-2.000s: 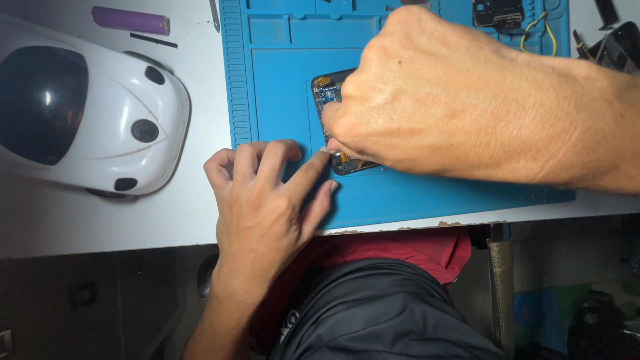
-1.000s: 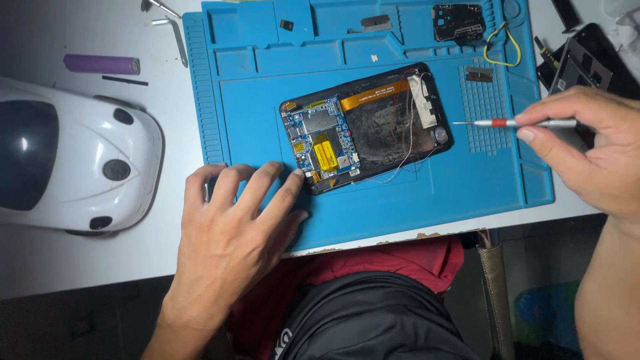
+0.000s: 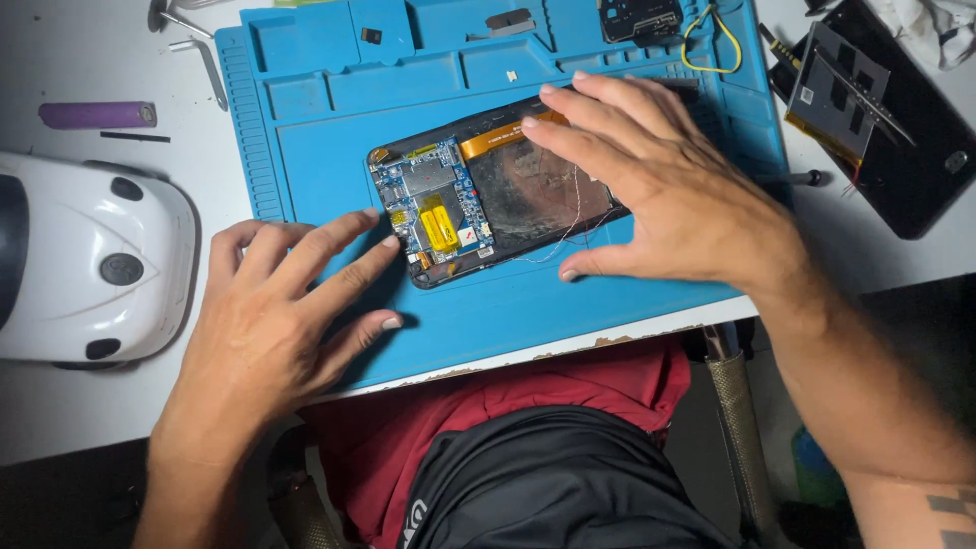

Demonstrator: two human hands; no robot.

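An opened tablet (image 3: 526,194) lies tilted on a blue silicone repair mat (image 3: 328,164). Its blue circuit board (image 3: 461,200) with yellow tape is at the left end, and an orange flat cable (image 3: 488,142) runs right from it. Thin wires trail over the lower edge. My left hand (image 3: 290,297) is empty, fingers apart, with two fingertips at or near the tablet's left edge. Fingers spread, my right hand (image 3: 648,168) is over the tablet's right end and hides it; contact cannot be told. A screwdriver (image 3: 801,178) lies beyond that hand, mostly hidden.
A white toy car (image 3: 99,259) and a purple cylindrical battery (image 3: 97,115) are at the left. Tweezers (image 3: 862,91) rest on a flat battery pack (image 3: 831,99) and a black panel (image 3: 923,175) at the right. A yellow wire loop (image 3: 713,49) lies on the mat's upper right.
My right hand has let go of the screwdriver it held one second ago and has moved left over the tablet. My left hand remains by the tablet's left end, its fingers more spread.
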